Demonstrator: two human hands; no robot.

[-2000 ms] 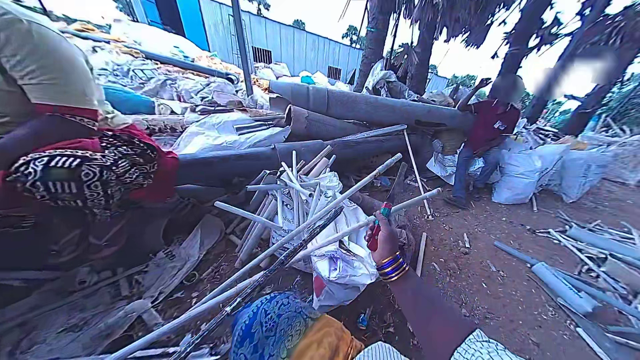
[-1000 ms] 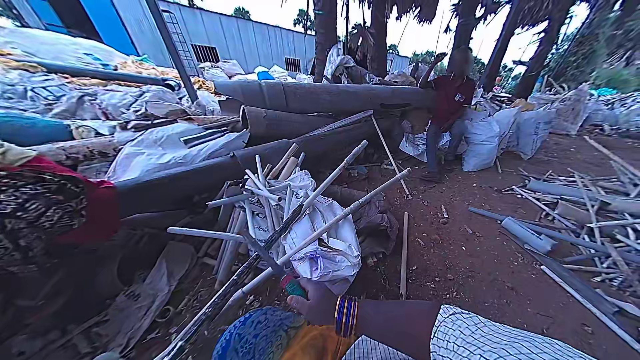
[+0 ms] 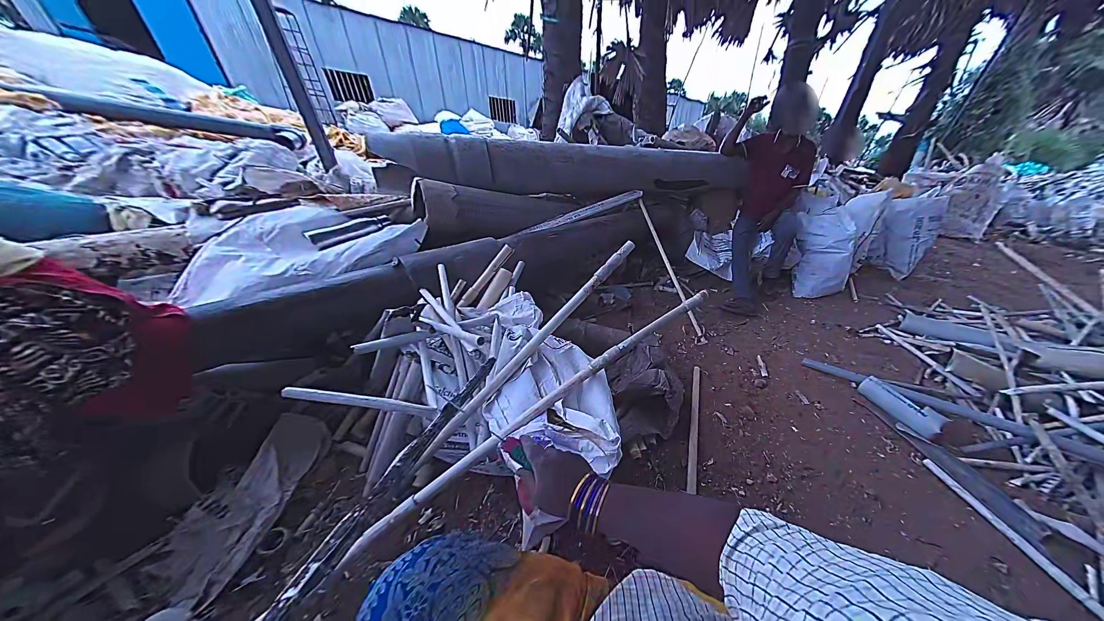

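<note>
My right hand [image 3: 548, 492], with several thin bangles at the wrist, is low in the centre beside a white woven sack [image 3: 561, 388]. A small red and green object [image 3: 517, 453], partly hidden and blurred, shows at its fingers. Just above and left of the hand, a long pale pipe [image 3: 552, 398] slants up to the right across the sack. A second pale pipe [image 3: 561, 319] and a dark, dirty pipe [image 3: 440, 427] cross near it. Shorter pipe pieces [image 3: 448, 328] stick up from the sack. My left hand is not in view.
Large grey pipes [image 3: 552, 164] lie behind the sack. At left, a person's red and patterned clothing [image 3: 147, 336] shows. Another person [image 3: 768, 190] sits back right beside white sacks [image 3: 824, 250]. Loose pipes [image 3: 1000, 423] lie on the ground at right.
My right hand has moved down and toward me, from beside the long pale pipe to low by the sack. The seated person has stayed by the white sacks. The view has swung right.
</note>
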